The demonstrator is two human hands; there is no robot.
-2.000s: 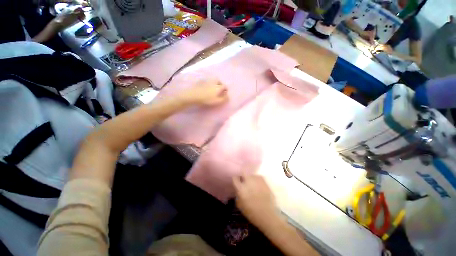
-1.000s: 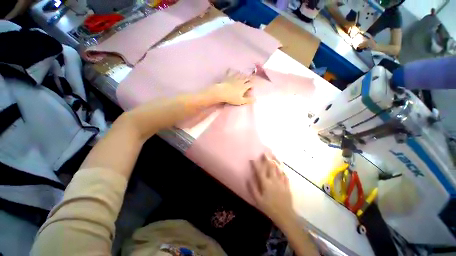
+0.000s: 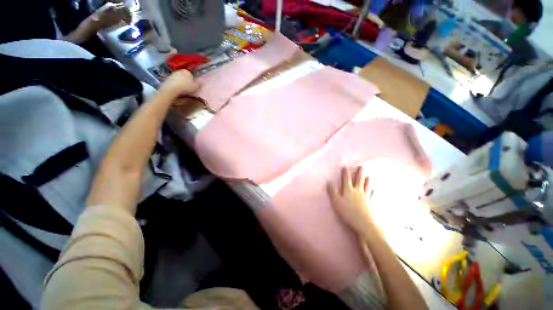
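A pale pink cut panel point(image 3: 309, 224) lies on the white table in front of me, its near edge hanging over the table edge. My right hand point(image 3: 353, 197) rests flat on it with fingers spread. A larger pink stack of panels point(image 3: 279, 127) lies to its left. My left hand point(image 3: 182, 85) reaches far left to the near end of the smaller pink pieces point(image 3: 242, 69); its fingertips are hidden, so I cannot tell whether it grips them.
The sewing machine point(image 3: 479, 181) stands at right under lamp glare. Yellow and red snips point(image 3: 464, 281) lie near it. Red handles point(image 3: 186, 62) lie beyond my left hand. Black-and-white cloth point(image 3: 54, 139) is heaped at left. Other people's hands show at the top.
My left hand has moved from the middle panels to the smaller pieces at far left. The worked panel now lies spread out, and my right hand rests farther up on it.
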